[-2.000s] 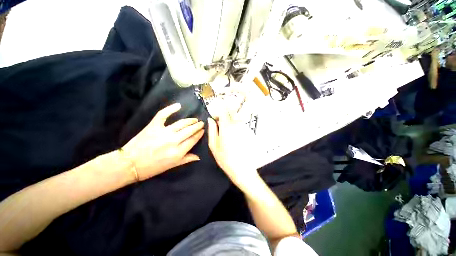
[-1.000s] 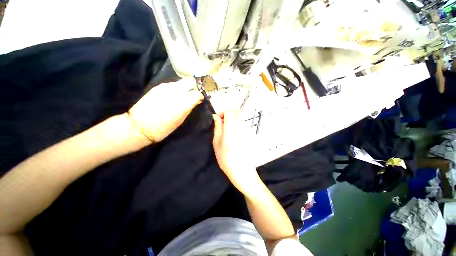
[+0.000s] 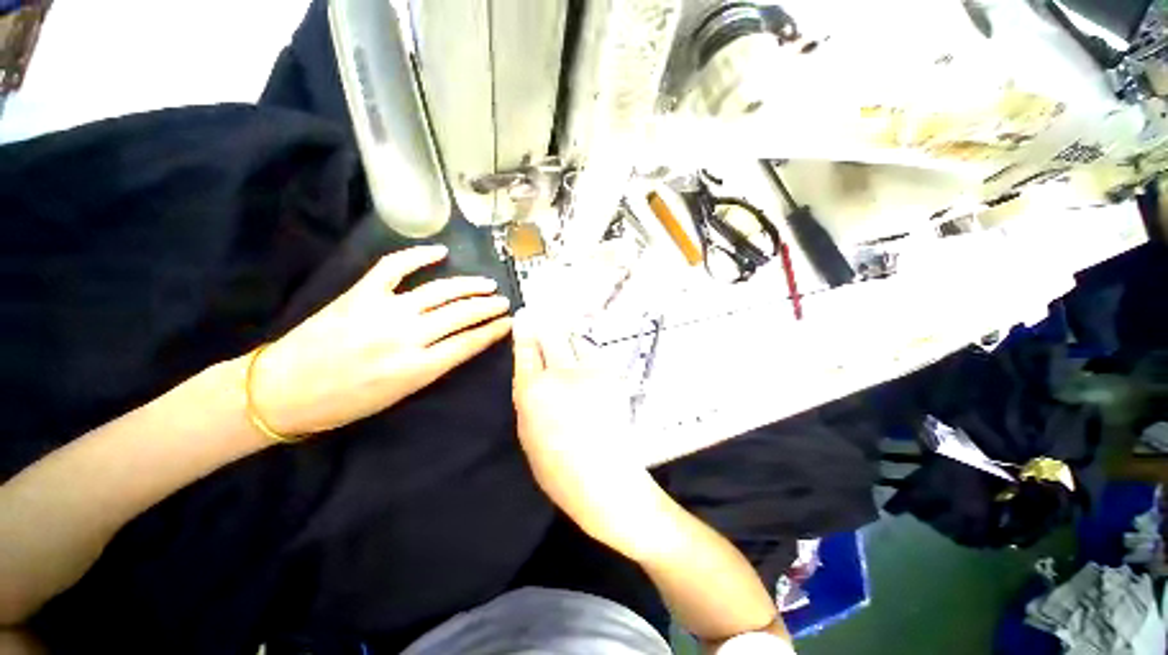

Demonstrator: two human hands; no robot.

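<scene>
The black garment piece covers the left of the table and runs under the needle area. The off-white sewing machine head stands above its edge. The presser foot area, with a brass-coloured piece, is at the cloth edge. My left hand lies spread flat on the cloth, fingers towards the cloth edge below the needle. My right hand is at the cloth edge on the table, fingertips near the left fingertips. Its fingers are overexposed, and whether it holds the edge or a tool is unclear.
Scissors, an orange-handled tool, a red pen and a black-handled screwdriver lie right of the needle. A dark cloth bundle hangs beyond the table's front edge. A blue bin stands below.
My left hand was bunched at the presser foot a second ago; now it is spread flat, lower on the cloth. The camera view has shifted slightly. My right hand stays at the cloth edge.
</scene>
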